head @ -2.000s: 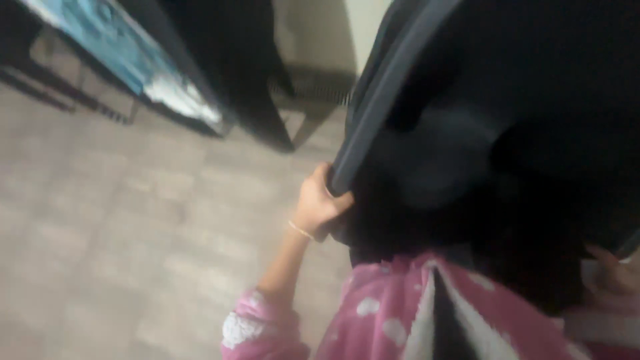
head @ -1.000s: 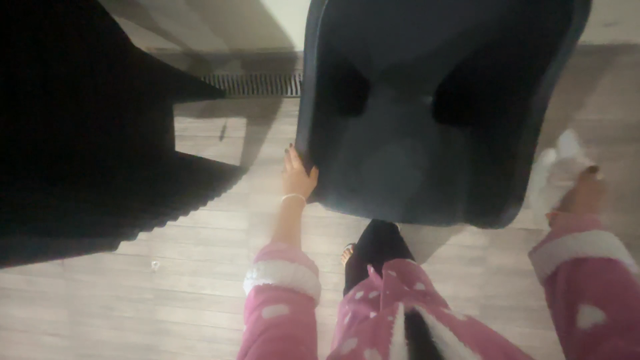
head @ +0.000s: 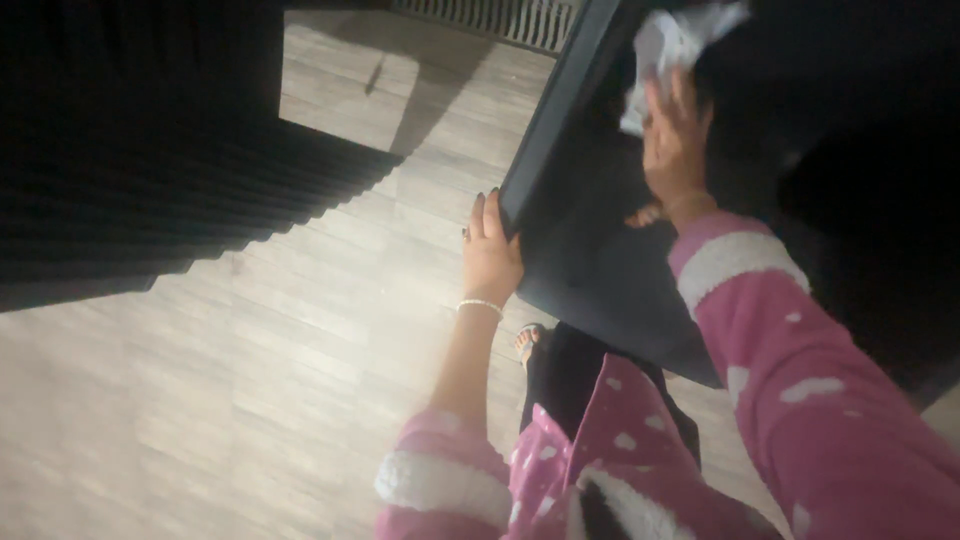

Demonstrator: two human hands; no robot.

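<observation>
A large dark panel with a raised rim [head: 600, 247], its exact kind unclear, stands tilted in front of me. My left hand [head: 491, 255], with a beaded bracelet at the wrist, rests against the panel's left rim, fingers along the edge. On the panel's dark face lies my right hand [head: 677, 146], its fingers pressing a crumpled white cloth or wipe [head: 664, 52] that is blurred at its upper end. The right part of the panel is lost in deep shadow.
At the left is a black object with a pleated, jagged lower edge [head: 225, 202]. A slatted floor grate [head: 502, 19] runs along the top. Below is a light wood-look floor [head: 300, 390], with my sandaled foot [head: 529, 341] near the panel's lower corner.
My right hand, beside the panel's right side with the white cloth one second ago, is now on its face. My left hand remains at the left rim. The view has shifted closer to the panel.
</observation>
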